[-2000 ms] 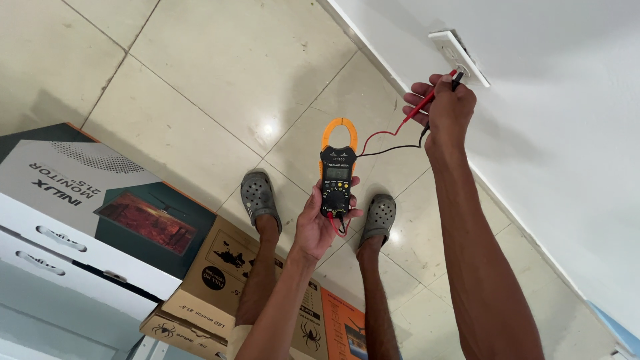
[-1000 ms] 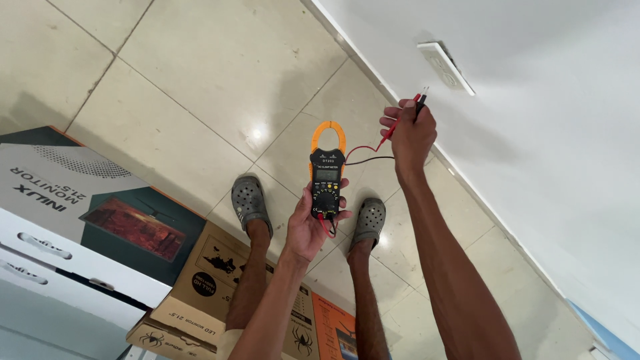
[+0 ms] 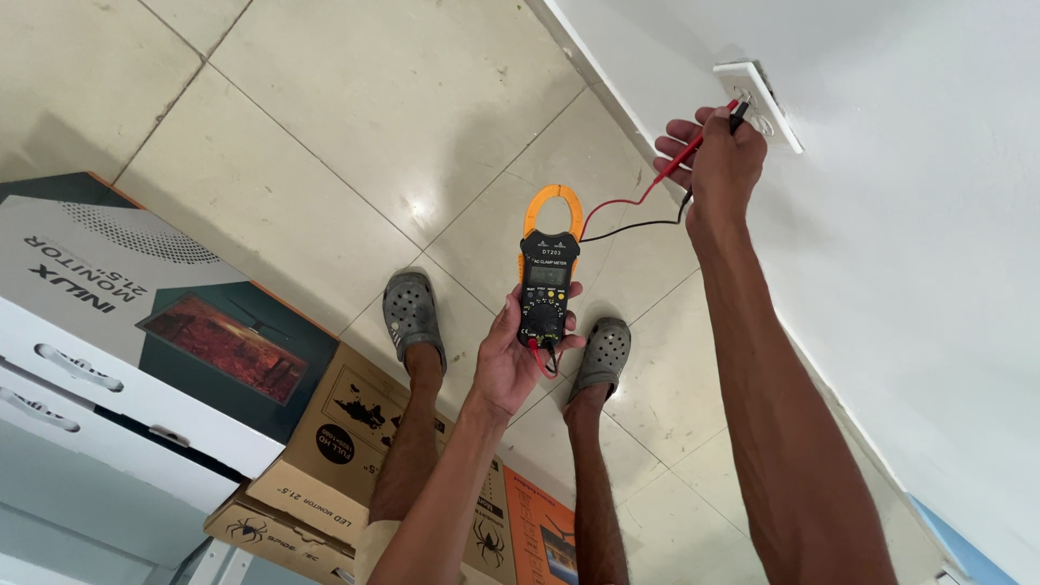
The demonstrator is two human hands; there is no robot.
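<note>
My left hand [image 3: 516,349] holds a black and orange digital clamp meter [image 3: 548,276], its display facing up and its orange jaw closed. Red and black leads are plugged into the meter's lower end. In my right hand [image 3: 727,162] are the red test probe [image 3: 691,154] and the black test probe [image 3: 738,117], held side by side. Their tips are at a white wall outlet [image 3: 782,122]; whether both tips are inside the slots I cannot tell. The red lead and the black lead [image 3: 638,227] hang between the meter and my right hand.
Monitor cartons [image 3: 97,268] stand at the left, with brown cardboard boxes [image 3: 313,487] beside them at the lower left. My feet in grey clogs [image 3: 410,313] are on the tiled floor [image 3: 325,122]. The white wall [image 3: 918,244] runs along the right.
One second ago the probes were held away from the wall outlet; my right hand has moved up to it, where it also was two seconds ago. My left hand keeps hold of the clamp meter.
</note>
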